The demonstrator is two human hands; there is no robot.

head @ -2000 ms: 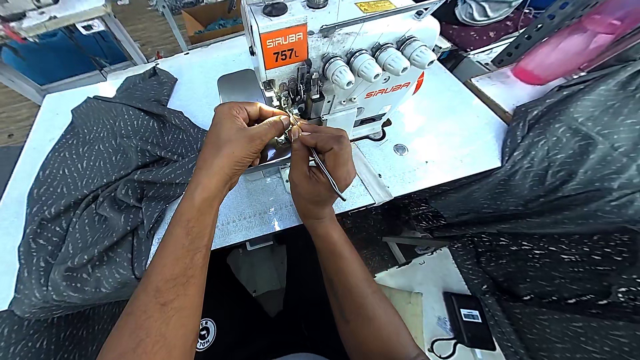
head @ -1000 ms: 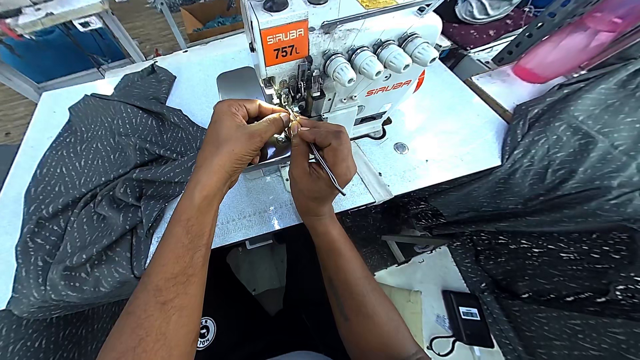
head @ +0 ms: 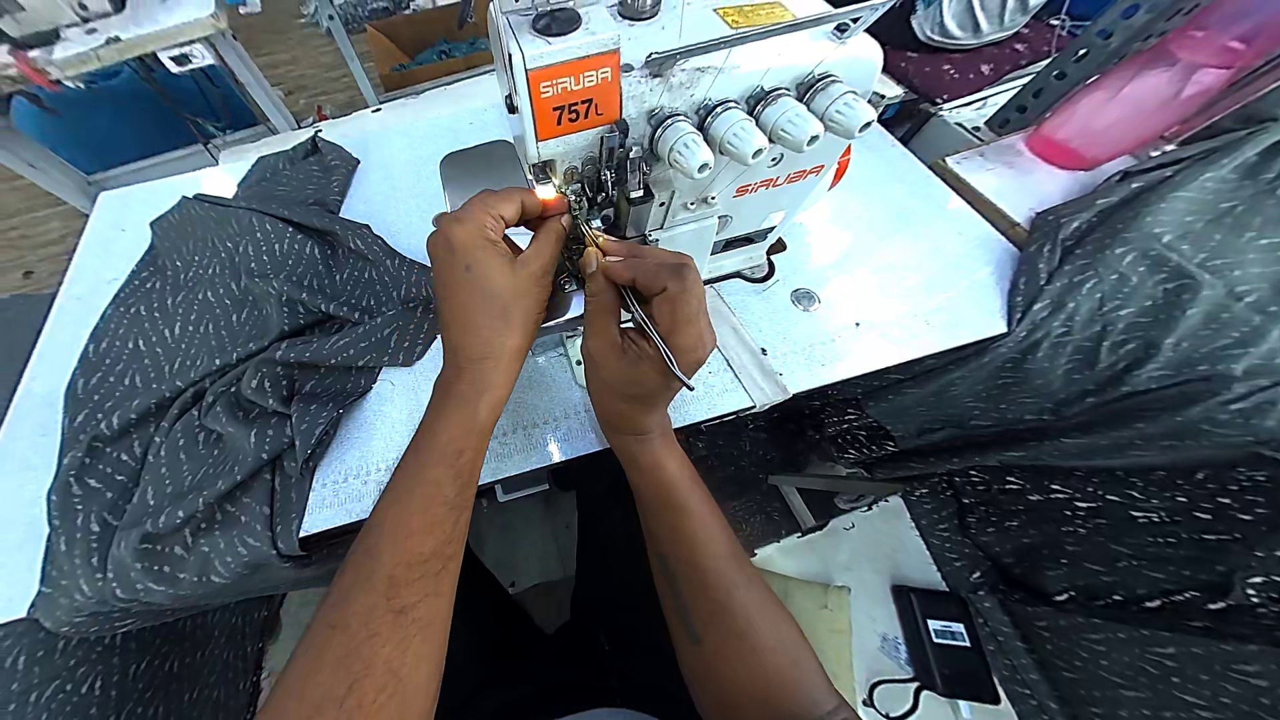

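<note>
A white Siruba overlock sewing machine point(head: 700, 150) stands on the white table, its small lamp lit beside the needle area. My left hand point(head: 495, 265) is at the needle area, thumb and forefinger nearly together; whether a thread is between them is too small to tell. In my right hand point(head: 645, 325) is a pair of metal tweezers point(head: 655, 340), tips pointing up into the needle and looper area, close to my left fingertips. Dark grey patterned fabric point(head: 240, 360) lies heaped on the table to the left of my left hand.
More dark patterned fabric point(head: 1130, 300) hangs over the right side. A black pouch-like item point(head: 945, 645) with a label lies low at the right. A pink plastic object point(head: 1160, 90) is at the upper right, and a cardboard box point(head: 425, 50) stands behind the table point(head: 900, 290).
My right hand has shifted slightly, and the tweezers now reach up to the needle area. My left hand stays at nearly the same place.
</note>
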